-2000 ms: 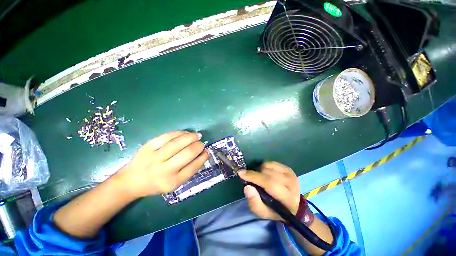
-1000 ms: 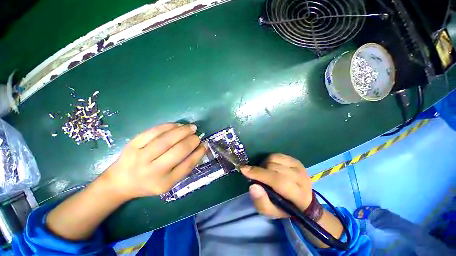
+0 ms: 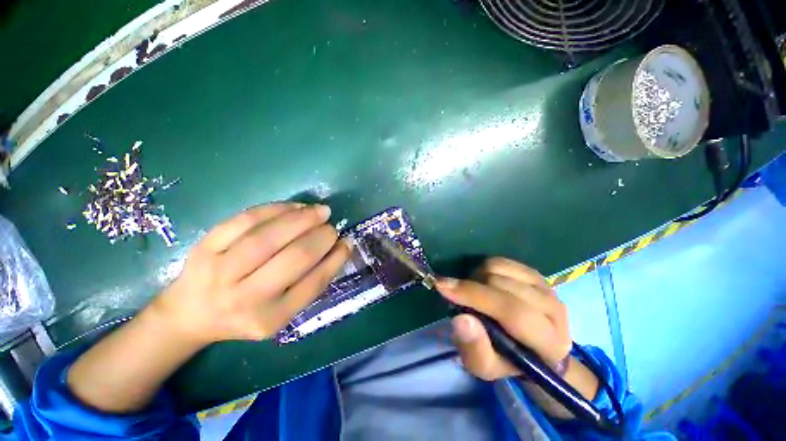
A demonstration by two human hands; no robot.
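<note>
A phone assembly lies slanted on the green bench top, its circuit board at the upper right end. My right hand is shut on a black soldering iron. The iron's metal shaft reaches over the board, its tip near my left fingertips. My left hand lies over the left part of the phone, fingers bent together at the board's edge. Whether it pinches a small part there is hidden by the fingers.
A loose pile of small components lies at the left. A clear plastic bag is at the left edge. A pale tub with silvery grains and a fan grille are at the upper right. Black cables hang beside the tub.
The view has shifted, so the tub and fan sit higher and further right. My right hand and the iron have moved slightly right in the picture. The person's foot at the right is out of view.
</note>
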